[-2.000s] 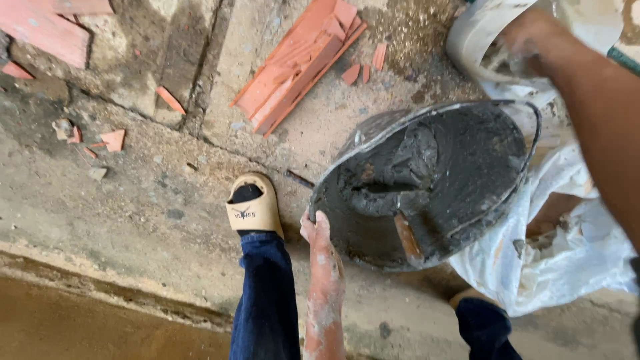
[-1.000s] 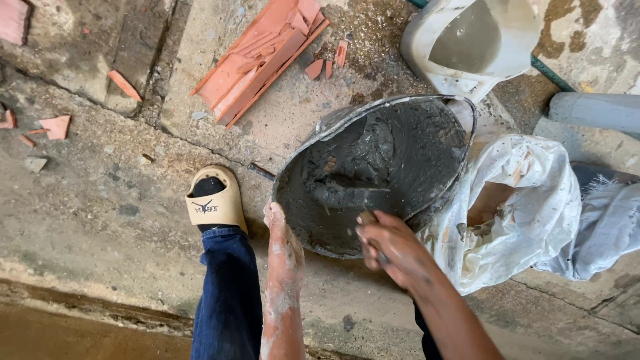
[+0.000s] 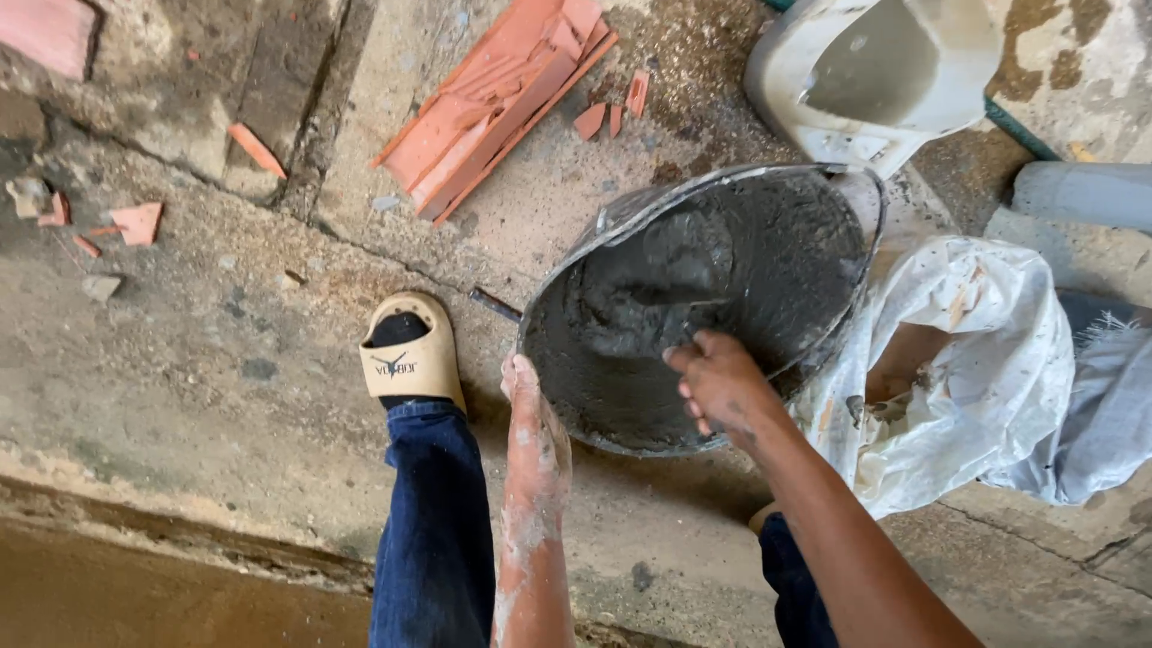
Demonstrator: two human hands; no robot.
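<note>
A black bucket [image 3: 585, 238] tilts on the concrete floor, with wet grey mortar [image 3: 630, 306] inside. My left hand [image 3: 535, 423], smeared with pale mortar, grips the bucket's near left rim. My right hand [image 3: 720, 382] is over the lower right of the opening, closed around the handle of a trowel; its blade [image 3: 706, 303] shows partly in the mortar, and the handle is mostly hidden by my fingers.
Broken red clay tiles [image 3: 495, 108] lie beyond the bucket, with shards [image 3: 139, 223] at the left. A cut white plastic container [image 3: 774, 90] holds cloudy water at the upper right. An open white sack [image 3: 1017, 333] stands right of the bucket. A sandalled foot [image 3: 414, 360] is beside my left hand.
My right hand was at the white container two seconds ago, then came to the trowel in the bucket and took hold of its handle. My left hand has stayed on the rim.
</note>
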